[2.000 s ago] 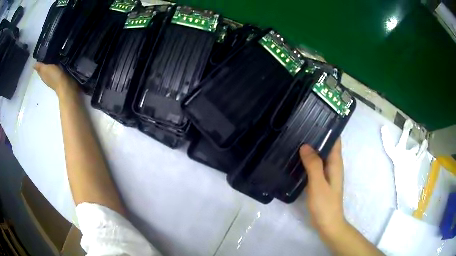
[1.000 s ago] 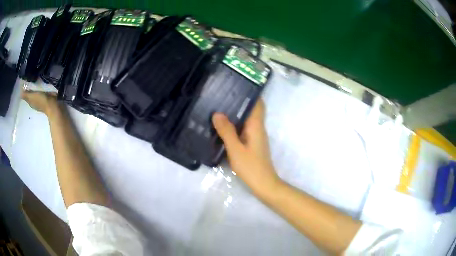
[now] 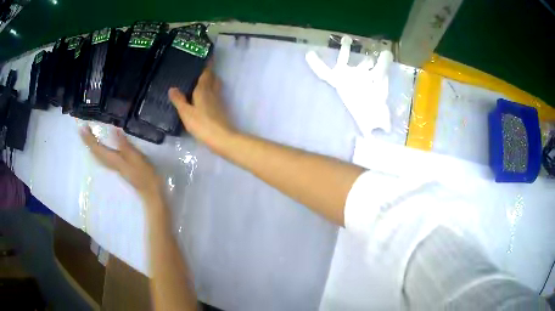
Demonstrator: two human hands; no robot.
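Several black housings (image 3: 167, 85) lean in an overlapping row at the upper left, each with a green circuit board (image 3: 192, 44) across its far end. My right hand (image 3: 204, 112) is on the rightmost housing, thumb on its inner face and fingers at its right edge. My left hand (image 3: 122, 159) is just in front of the row over the white table covering (image 3: 261, 200), fingers apart, slightly blurred, and holds nothing.
A white work glove (image 3: 360, 88) lies flat at the far side. Yellow tape (image 3: 424, 109) runs beside it. A blue screw tray (image 3: 514, 141) with silver grains is at the right. Black parts (image 3: 17, 124) lie at the far left. A green surface (image 3: 274, 12) borders the bench.
The view has swung right. The housings stand closer together, pushed leftward by my right hand. My left hand has moved from the row's left end to in front of it. The screw tray shows fully.
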